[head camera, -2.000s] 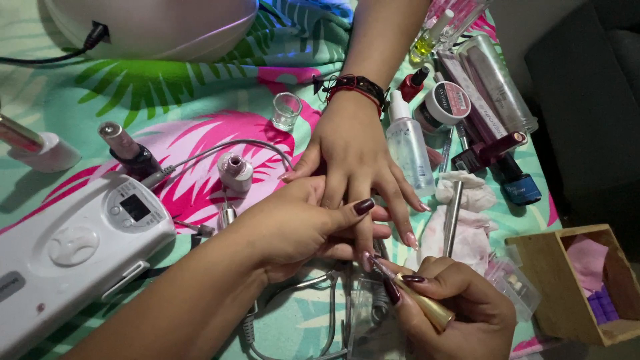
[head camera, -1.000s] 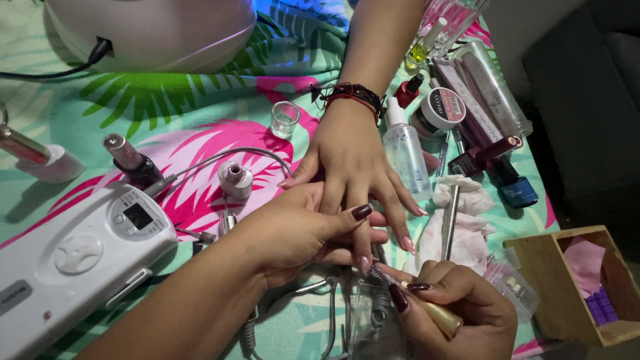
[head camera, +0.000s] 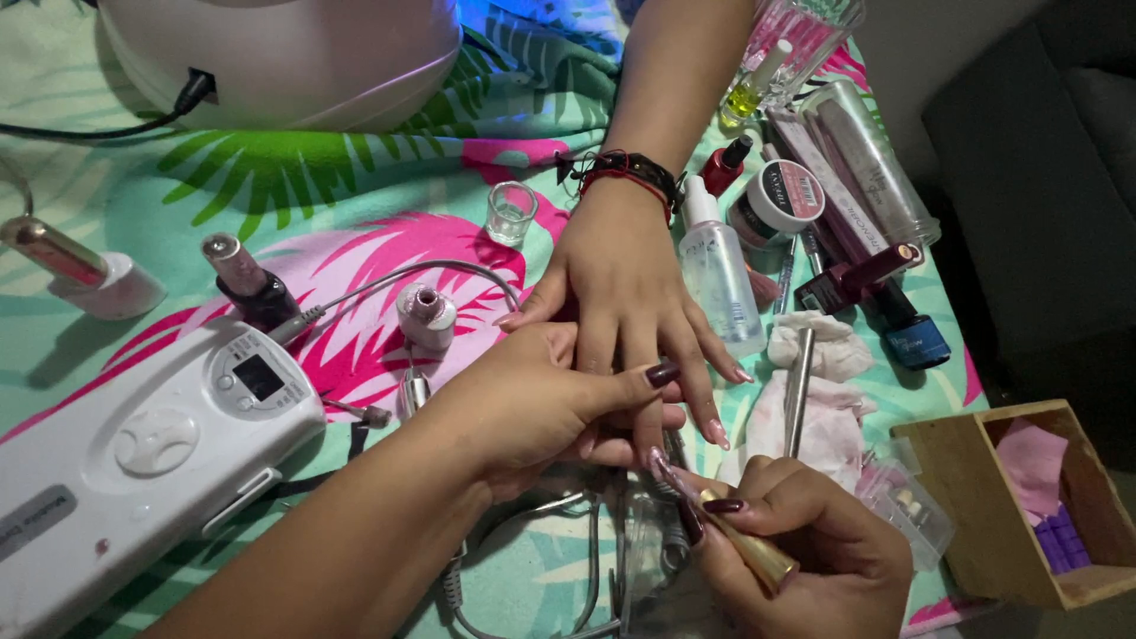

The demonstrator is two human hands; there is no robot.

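Observation:
My left hand [head camera: 550,408] reaches in from the lower left and grips a finger of another person's hand [head camera: 635,266], its thumb on top. That hand lies palm down, with bracelets at the wrist. In my right hand [head camera: 799,541] is a nail polish brush [head camera: 750,546] by its gold cap, the bristles touching the nail of the held finger. An uncapped polish bottle [head camera: 427,317] stands left of the hands. A metal rod [head camera: 799,390] lies on crumpled white wipes [head camera: 821,346] above my right hand.
A white nail drill control unit [head camera: 151,461] lies at left, under a white nail lamp [head camera: 284,62]. Polish bottles [head camera: 914,337], a clear pump bottle [head camera: 721,275] and a lidded jar [head camera: 777,202] stand or lie at right. A wooden box [head camera: 1003,506] is lower right; a small glass [head camera: 511,213] stands upper middle.
My right hand has moved the brush slightly over the nail of the held finger. My left hand keeps its hold, and the other person's hand stays in nearly the same place.

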